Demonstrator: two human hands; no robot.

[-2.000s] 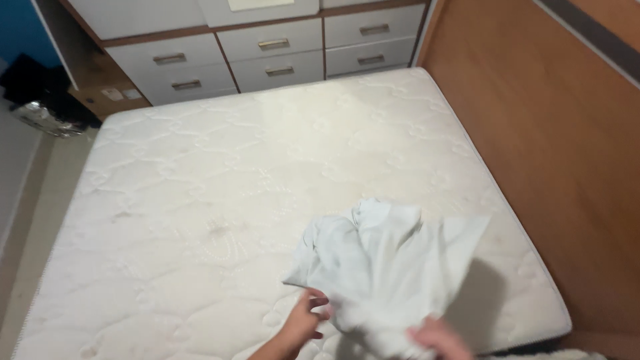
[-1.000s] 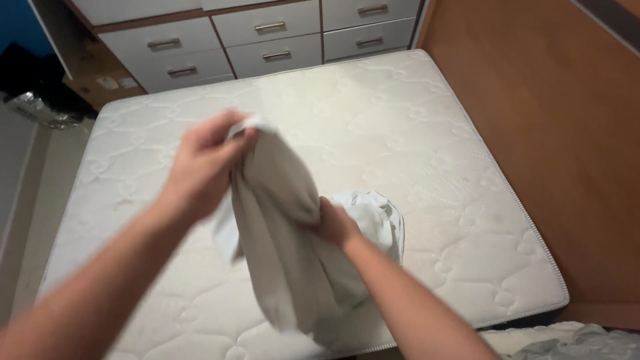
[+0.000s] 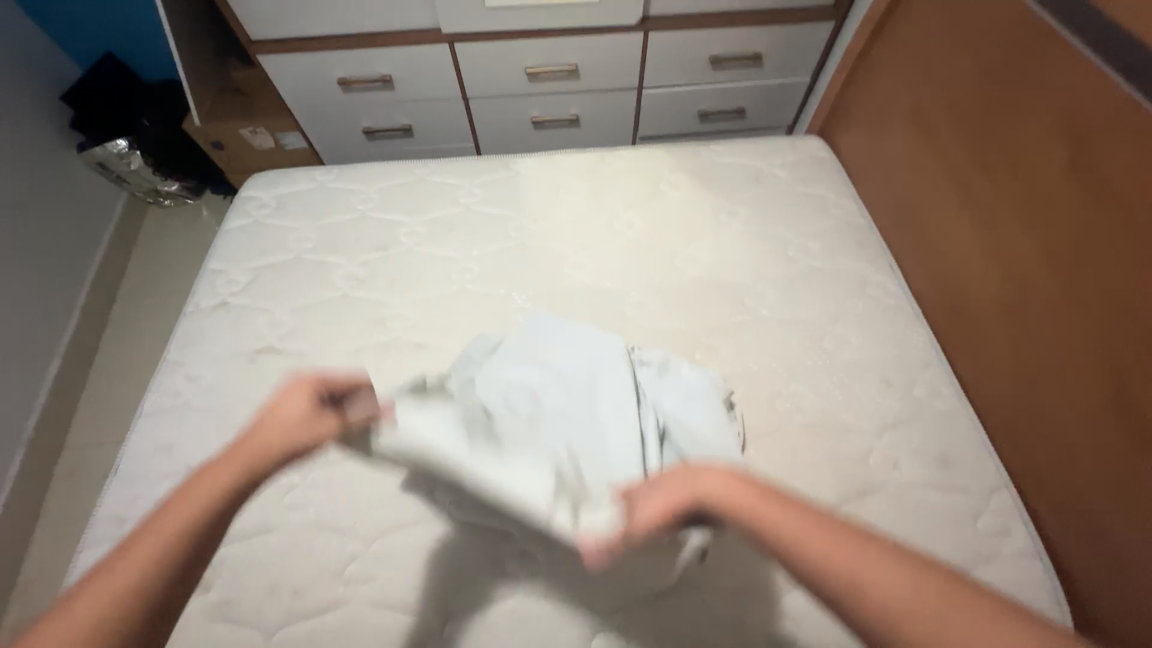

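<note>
A pale, light-coloured cloth (image 3: 558, 387) lies bunched over the middle of a white quilted mattress (image 3: 378, 261). Its near edge is lifted and stretched between both hands. My left hand (image 3: 315, 414) pinches the cloth at its left end. At the right, my right hand (image 3: 661, 504) grips the same edge, lower and nearer to me. Both hands are blurred, so the single fingers are hard to make out. A shadow falls on the mattress below the raised edge.
Beyond the mattress stands a white drawer unit (image 3: 549, 94) with metal handles. A brown wooden panel (image 3: 1008, 234) runs along the right side. A cardboard box (image 3: 247, 135) and dark and silvery bags (image 3: 135, 153) sit at the far left, beside a floor strip.
One second ago the cloth was held up, with my left hand high; now it is spread lower and wider. My left hand has come down and the hands are farther apart.
</note>
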